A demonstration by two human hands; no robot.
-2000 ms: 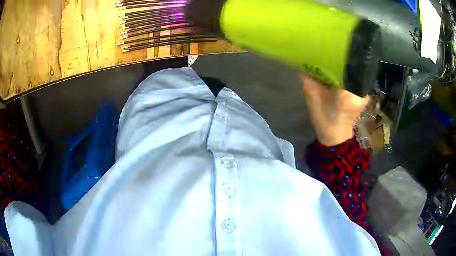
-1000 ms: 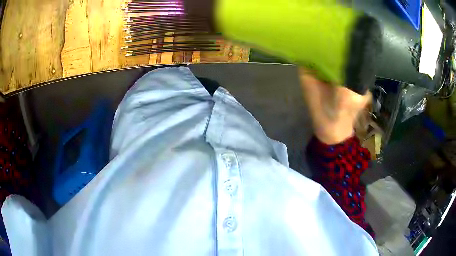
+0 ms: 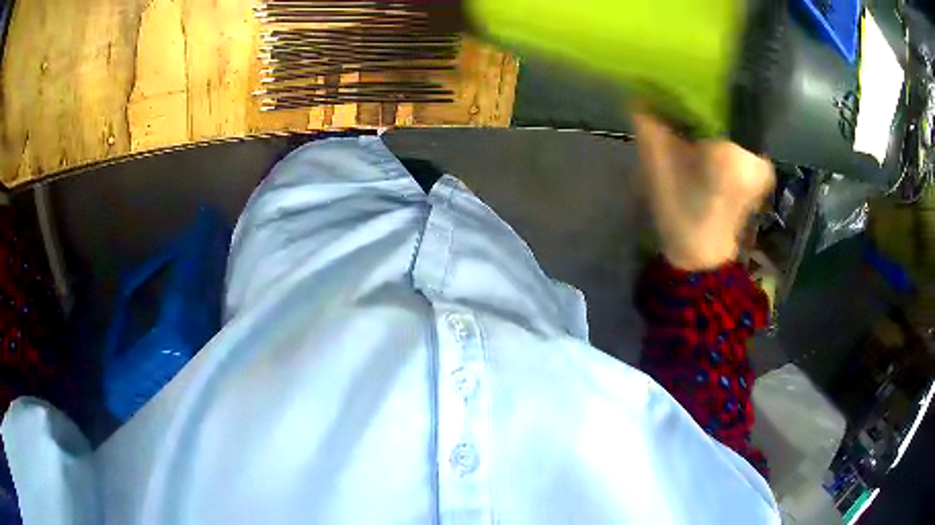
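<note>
The lime-green heat gun (image 3: 615, 51) is large and blurred at the top, cut off by the upper edge. Its dark nozzle points left over the sleeved leads. My right hand (image 3: 702, 190) is blurred below the gun's body, closed on its handle, which is mostly hidden. Several thin dark sleeved leads (image 3: 359, 67) lie side by side across the wooden board (image 3: 190, 72), with pale tips at their left ends. My left hand is not in view; only a red-black patterned sleeve shows at the left edge.
The dark green bench top (image 3: 569, 92) lies right of the board. A blue tray (image 3: 836, 21) and a white paper sheet (image 3: 880, 87) are at the upper right, with scissors (image 3: 846, 113) beside the paper. A blue plastic stool (image 3: 154, 349) stands below the bench at left.
The heat gun and my right hand have moved up and slightly right, uncovering more of the leads' right ends. The pink-purple glow at the nozzle no longer shows.
</note>
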